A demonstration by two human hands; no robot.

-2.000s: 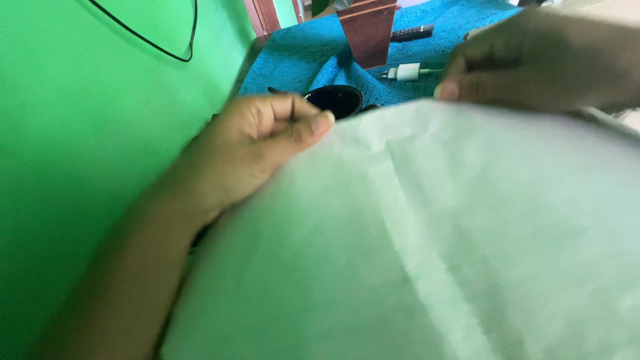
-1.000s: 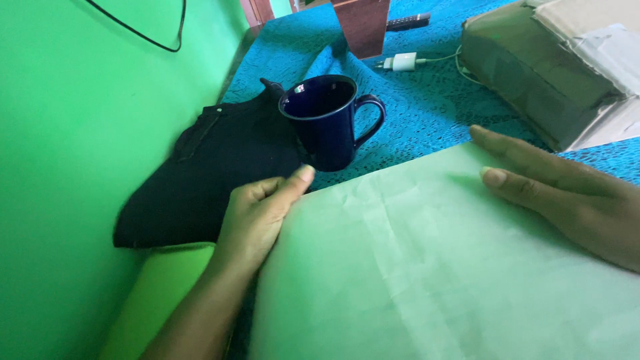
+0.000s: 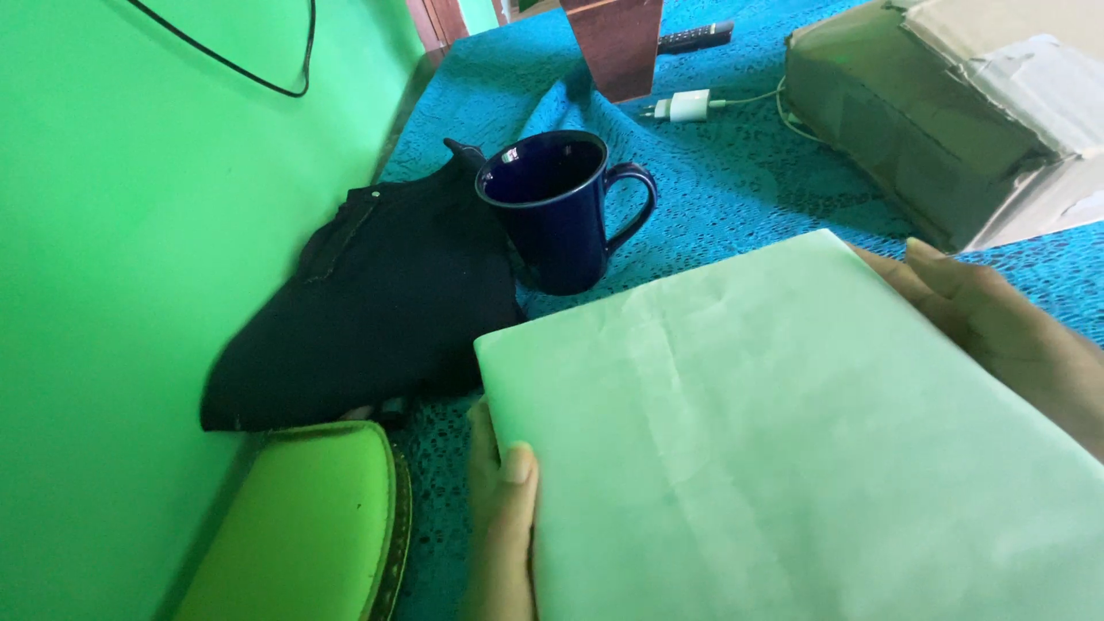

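A flat rectangular bundle faced with pale, creased paper (image 3: pixel 759 414) fills the lower right of the view. My left hand (image 3: pixel 504 517) grips its left edge, with the thumb at the rim and the other fingers mostly hidden behind. Along the right edge lies my right hand (image 3: pixel 992 319), its fingers partly hidden by the paper; whether it grips or only supports cannot be told. Just beyond the far edge stands a glossy dark blue mug (image 3: pixel 556 224), upright, its handle to the right. Folded black cloth (image 3: pixel 388 293) lies left of the mug.
A blue lace tablecloth (image 3: pixel 716 190) covers the table beside a green wall. A worn cardboard box (image 3: pixel 906 112) sits at the back right, near a white charger plug (image 3: pixel 688 106), a remote control (image 3: pixel 694 39) and a reddish-brown wooden object (image 3: pixel 617 52). A yellow-green padded case (image 3: pixel 302 517) is at lower left.
My hands have gone from the paper's far edge to its left and right sides. The mug, mostly covered two seconds ago, now shows fully, as does the black cloth's larger part.
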